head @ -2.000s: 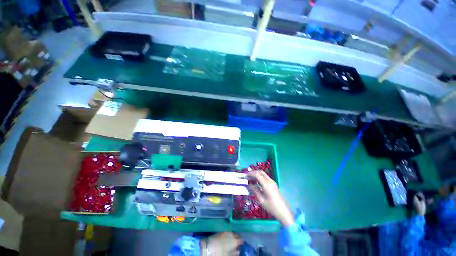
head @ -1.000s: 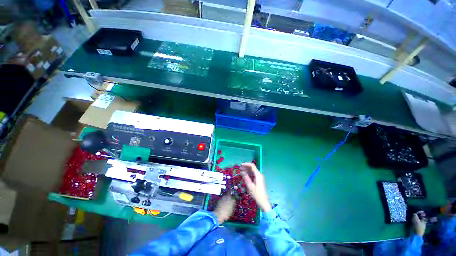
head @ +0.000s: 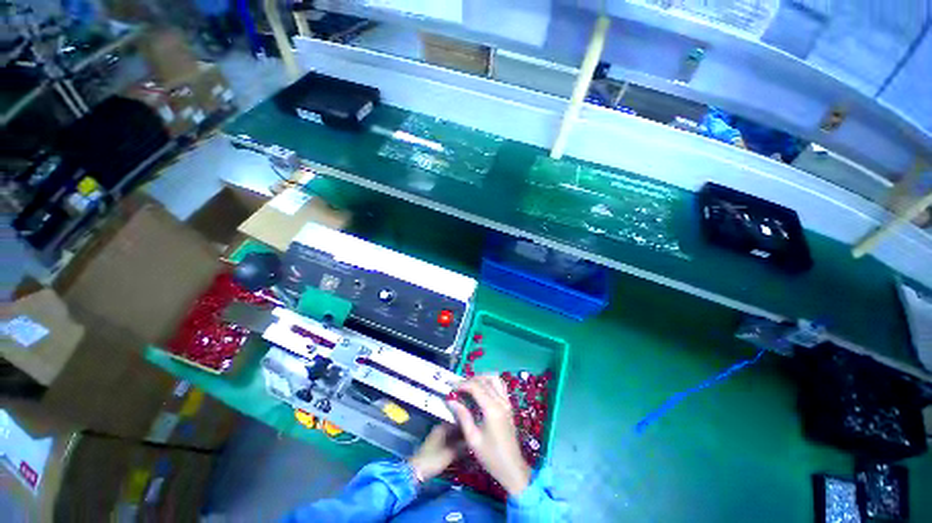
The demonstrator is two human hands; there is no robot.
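The grey-silver machine with a white top and dark control panel [head: 347, 286] sits on the green mat. Its silver-white feed rail [head: 378, 360] runs along the front. My right hand [head: 488, 414] is at the rail's right end, fingers bent, above the red components [head: 526, 409] in the green tray [head: 560, 378]. My left hand [head: 437, 449] is just below and left of it, by the tray's left edge, partly blurred. Whether either hand holds a component cannot be told. Red components [head: 210, 332] also lie in the open carton at the machine's left end.
A raised green shelf [head: 501, 209] runs behind the machine, with black trays [head: 329, 99] on it. A blue bin [head: 542, 278] is beneath it. A blue cord [head: 700, 390] lies on the mat. Black trays [head: 864, 403] are at the far right. Cardboard cartons [head: 133, 271] stand left.
The view has shifted and turned. My right hand has moved from over the tray to the rail's right end. My left hand has come up from the lower edge and is close beside it.
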